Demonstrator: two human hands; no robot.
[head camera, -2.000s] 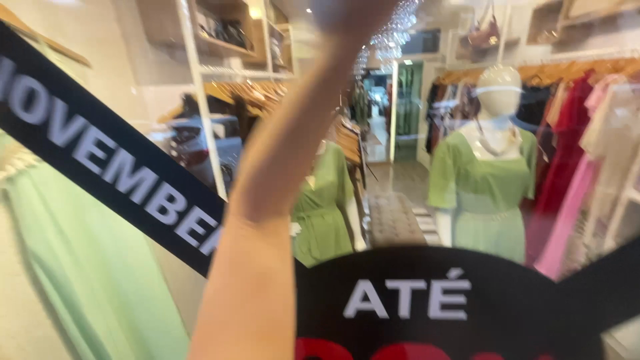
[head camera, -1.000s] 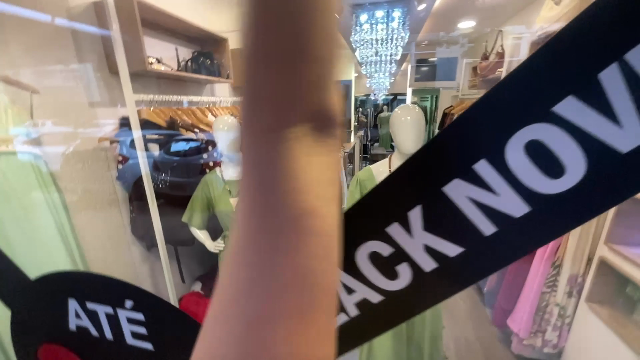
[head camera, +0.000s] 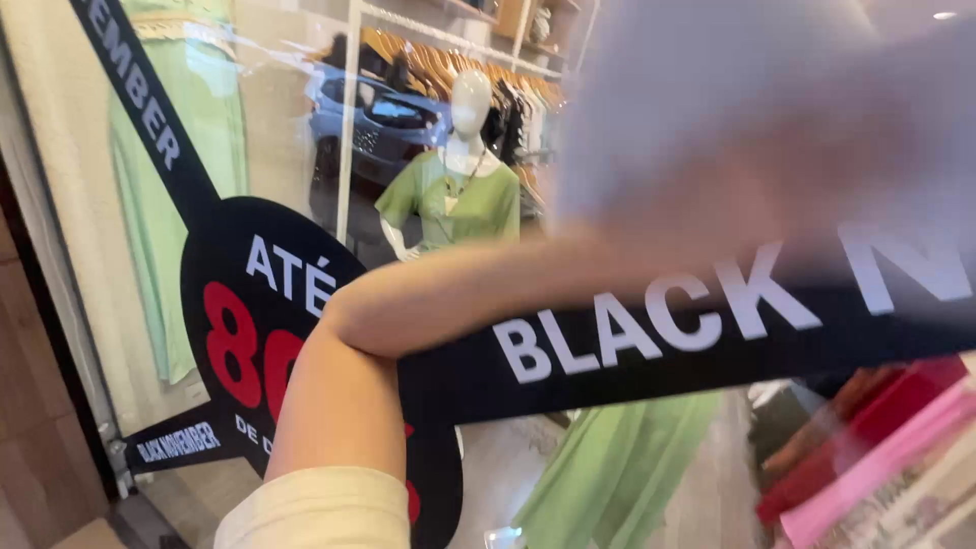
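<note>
My left arm rises from the bottom, bends at the elbow and reaches right across a shop window. At its end my left hand (head camera: 770, 183), strongly blurred, presses on or holds a pale bluish-white cloth (head camera: 686, 84) at the upper right. The fingers cannot be made out clearly. Behind the forearm, a black banner (head camera: 473, 389) with white lettering runs to the right from a round black sign (head camera: 221, 252) with white and red lettering. My right hand is out of view.
Through the glass a mannequin (head camera: 469, 107) wears a green top, near a rail of clothes on wooden hangers (head camera: 419, 57). A light green garment (head camera: 183, 152) hangs at left. Red and pink clothes (head camera: 862, 450) show at lower right. A parked car (head camera: 381, 114) is reflected.
My left arm was raised nearly straight up, its hand beyond the top edge. Now it is bent, with the forearm pointing right and the hand and cloth in view. The view has also shifted and tilted.
</note>
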